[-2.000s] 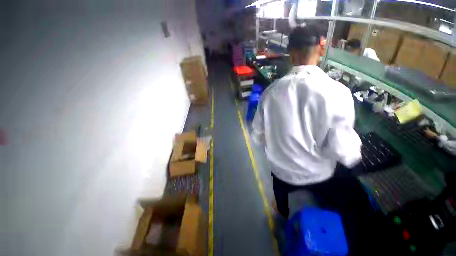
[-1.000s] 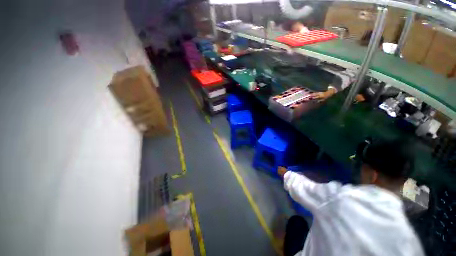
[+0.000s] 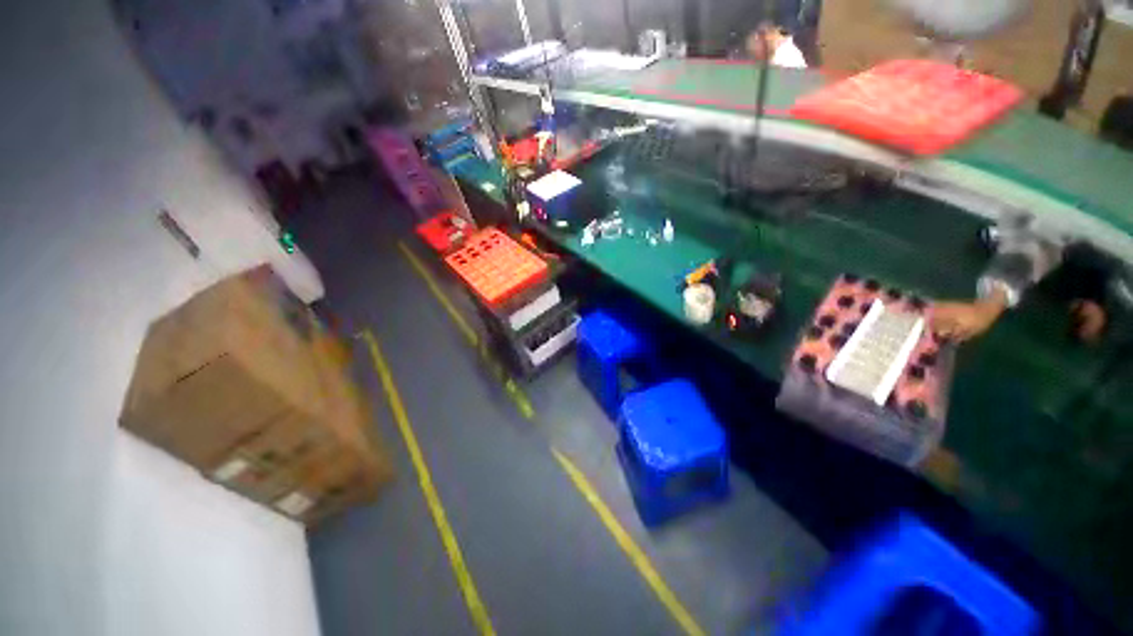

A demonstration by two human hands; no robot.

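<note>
Neither of my hands is in view. Nearest in front of me is a blue stool (image 3: 926,584), blurred and cut off by the bottom edge. Beyond it stand another blue stool (image 3: 675,450) and a smaller one (image 3: 609,358). On the long green bench (image 3: 646,263) is a stack of trays (image 3: 857,416). Its pinkish top tray holds dark round pieces, with a white slotted strip (image 3: 880,352) lying on it. Another person's hand (image 3: 967,319) touches the stack's right side; that person is mostly hidden.
An orange tray (image 3: 497,266) tops a stack beside the bench. A red tray (image 3: 907,104) lies on the upper shelf. Large cardboard boxes (image 3: 255,398) stand against the white wall on the left. A grey floor aisle (image 3: 497,497) with yellow lines runs between. Small items stand along the bench.
The view has moved forward along the aisle and tilted. The person in white has gone out of view. The stools, tray stacks and wall boxes appear larger and closer.
</note>
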